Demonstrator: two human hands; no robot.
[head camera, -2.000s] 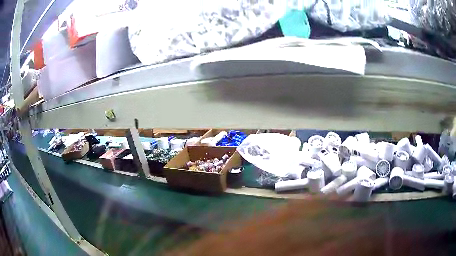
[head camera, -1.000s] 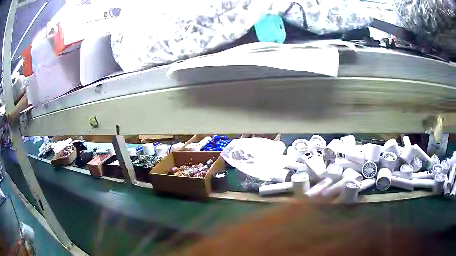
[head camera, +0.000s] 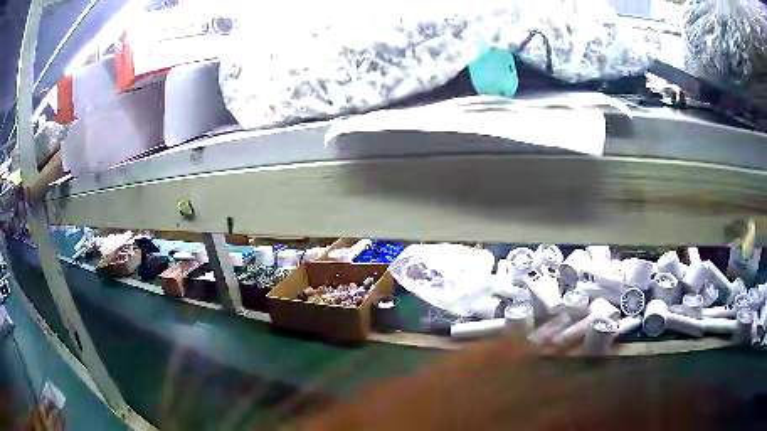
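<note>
Neither of my hands can be made out. A large orange-brown blur fills the lower middle, very close to the lens, and I cannot tell what it is. The nearest clear things are a heap of white handheld fans (head camera: 639, 301) at the right, along the far side of the dark green belt (head camera: 252, 358). Some round grilles face me and handles point several ways. An open brown carton (head camera: 320, 318) with small pinkish and copper parts stands left of the heap. A crumpled whitish plastic bag (head camera: 450, 278) lies between carton and fans.
A pale overhead beam (head camera: 420, 198) crosses the view, with bags and boxes on top. A slanting post (head camera: 71, 311) stands at left. Blue parts (head camera: 378, 252) lie behind the carton. Part of a hand (head camera: 49, 414) with something whitish shows at the bottom left edge; whose is unclear.
The view has swung slightly left and up since one second ago, so the beam and fans sit lower and further right. The small hand at bottom left shows more clearly. The blur remains.
</note>
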